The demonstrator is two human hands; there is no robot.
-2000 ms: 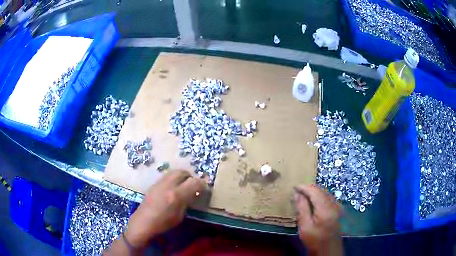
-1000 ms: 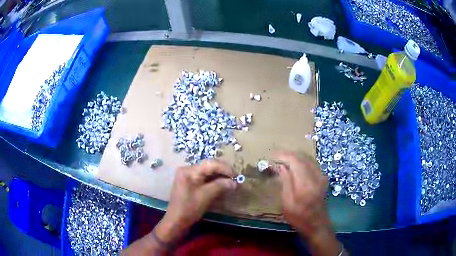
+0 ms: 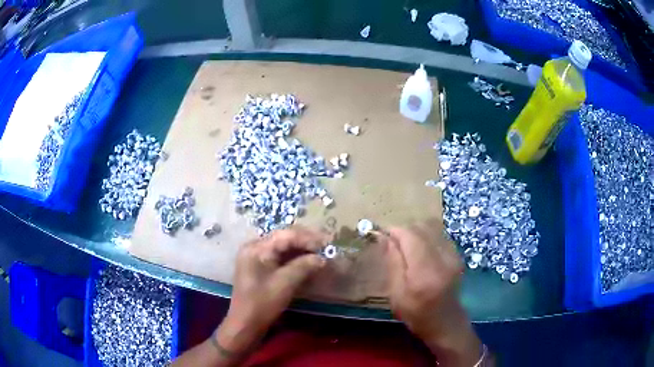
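My left hand (image 3: 276, 269) is over the front of the cardboard mat (image 3: 387, 165) and pinches a small metal piece (image 3: 330, 251) with a round, dark-centred face. My right hand (image 3: 423, 269) is just to its right, blurred, fingers bent together beside the white-topped piece (image 3: 365, 226) on the stained patch; a thin pick seems to be between the fingers, its tip unclear. The main heap of metal body pieces (image 3: 269, 165) lies mid-cardboard. A heap of round caps (image 3: 487, 208) lies on the green bench to the right.
A white squeeze bottle (image 3: 416, 98) stands at the cardboard's top right. A yellow bottle (image 3: 546, 107) stands beside the right blue bin (image 3: 577, 236). A heap of joined pieces (image 3: 130, 173) and another blue bin (image 3: 82, 140) are left. Small darker fittings (image 3: 176, 210) lie on the cardboard's left.
My left hand moved right from the main heap's front edge with a piece in it. My right hand moved left from the cardboard's right edge to the white-topped piece. The view shifted slightly.
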